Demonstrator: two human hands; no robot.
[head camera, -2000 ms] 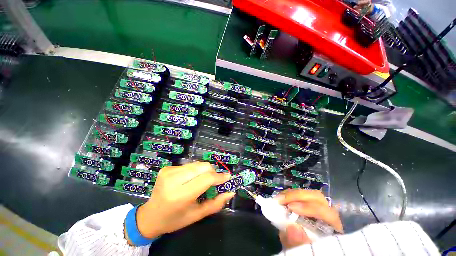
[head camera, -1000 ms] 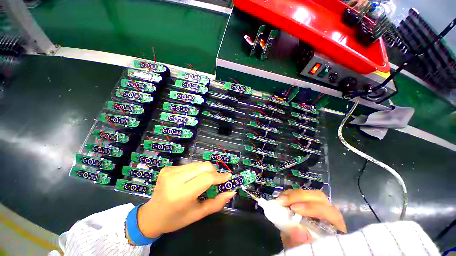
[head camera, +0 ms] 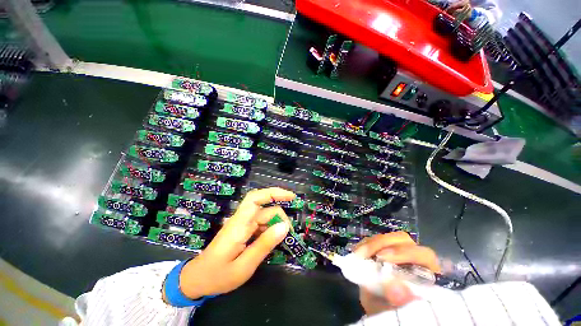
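My left hand [head camera: 239, 248], with a blue band at the wrist, holds a small green circuit board [head camera: 294, 245] between thumb and fingers, tilted down to the right. Thin red wires rise beside the board. My right hand [head camera: 395, 261] holds a whitish glue syringe [head camera: 363, 269] like a pen, its thin needle pointing left at the board's right edge; whether it touches is too small to tell. Rows of similar boards stand in a clear tray [head camera: 121, 167] beyond my hands; some boards on the right lie edge-on.
A grey controller box [head camera: 414, 95] with a lit red switch sits behind the tray, a red plastic tray [head camera: 382, 38] on it. A pale hose [head camera: 474, 197] curves down the right. A grey cloth [head camera: 490, 151] lies near it. A person's hand [head camera: 460, 6] shows at the top.
My left hand has opened its grip somewhat and turned the board from rising rightward to sloping down rightward. The syringe tip has shifted slightly right and down.
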